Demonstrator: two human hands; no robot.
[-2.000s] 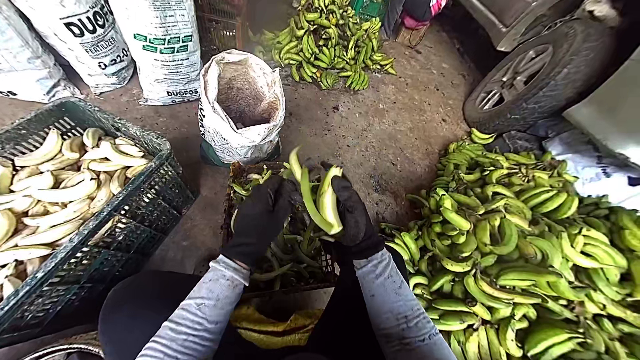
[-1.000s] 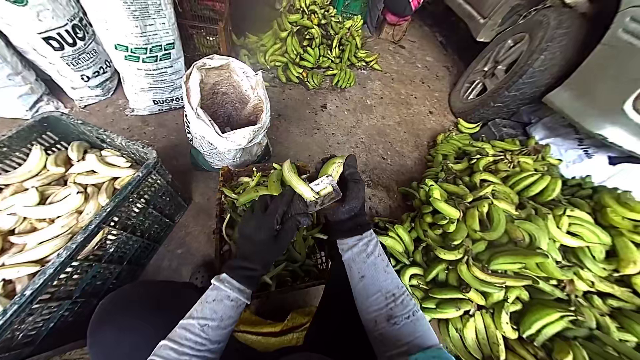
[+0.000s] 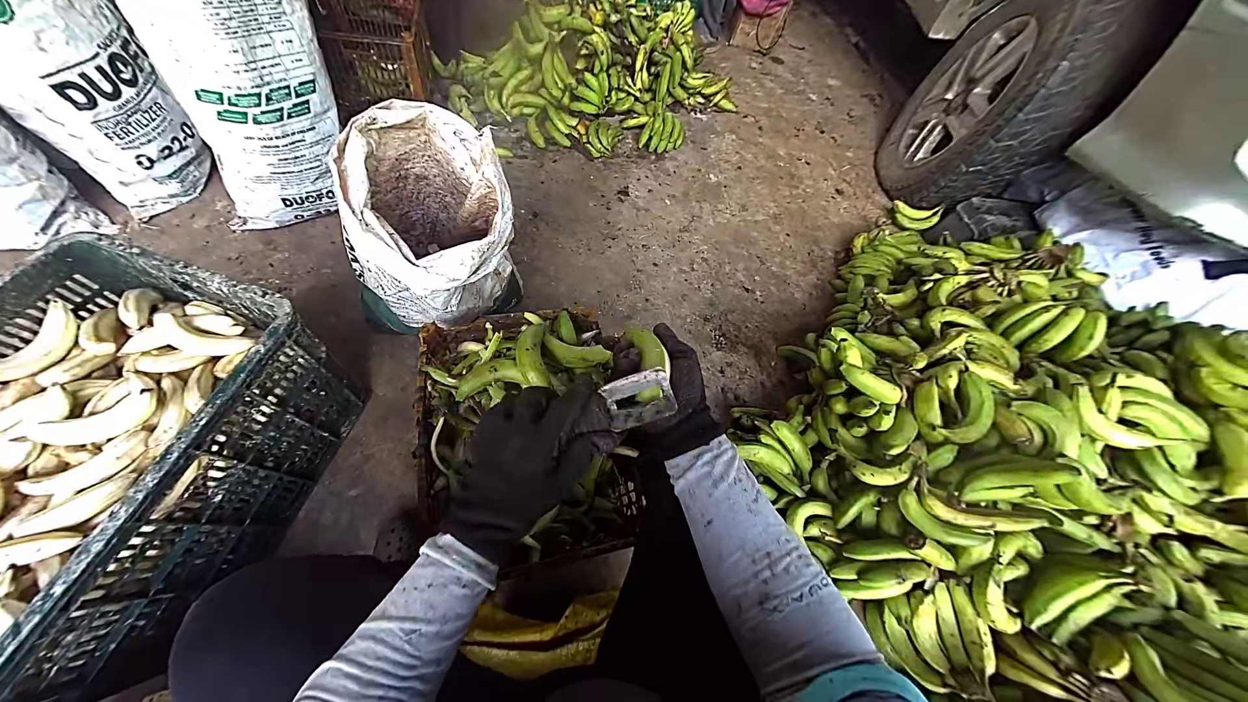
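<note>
My left hand [image 3: 531, 463], in a dark glove, is closed at the handle end of a pale peeling tool [image 3: 638, 398]. The tool's frame lies against a green plantain [image 3: 647, 353], which my gloved right hand [image 3: 685, 390] holds around its far side. Both hands are above a crate [image 3: 425, 487] of green peels [image 3: 487, 375]. At the left a dark green plastic crate [image 3: 283, 322] holds many peeled plantains [image 3: 93, 429]. A large heap of green plantains [image 3: 985, 468] lies to the right of my right arm.
An open white woven sack [image 3: 492, 249] with brownish contents stands beyond the peel crate. Printed fertilizer sacks [image 3: 263, 117] stand at the back left beside stacked crates [image 3: 370, 49]. Another plantain pile [image 3: 595, 73] lies on the floor ahead. A vehicle wheel [image 3: 975, 93] is at the upper right.
Two seconds ago the plantain in my hands had strips of peel standing away from it; now the peeling tool shows against a green plantain. My hands have drawn closer together.
</note>
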